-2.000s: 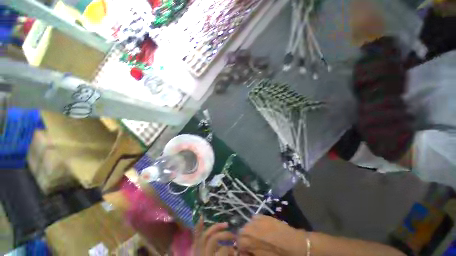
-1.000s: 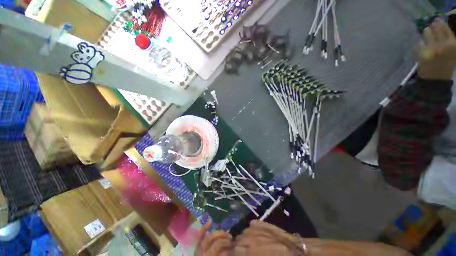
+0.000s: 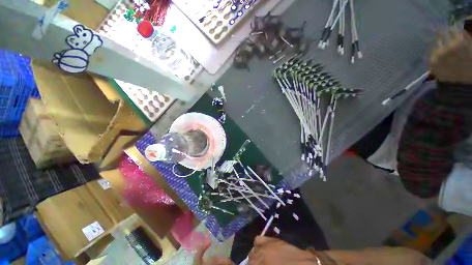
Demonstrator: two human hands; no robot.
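Note:
My right hand (image 3: pixel 277 252), with a band at the wrist, is low in the view, its fingers closed on a thin white lead (image 3: pixel 268 224) that sticks up from them. My left hand (image 3: pixel 211 256) is just left of it, mostly cut off by the bottom edge; what its fingers hold is hidden. Above them, loose white leads (image 3: pixel 240 187) lie crossed on the green mat, with tiny white pieces (image 3: pixel 296 195) by their right ends. A fanned row of leads (image 3: pixel 310 106) with green-black ends lies farther up on the grey bench.
A clear bottle (image 3: pixel 173 147) stands in a white-pink tape roll (image 3: pixel 215 135). Brown-grey parts (image 3: pixel 271 39), perforated trays (image 3: pixel 217 20) and a red-capped bottle (image 3: pixel 164 45) lie beyond. A metal upright (image 3: pixel 124 67) crosses upper left. Another person's hand (image 3: pixel 451 54) is at right.
The view has shifted slightly. My hands sit lower, with more of my left hand cut off. The neighbour's forearm has moved right since the first frame, and a lead now lies near that hand.

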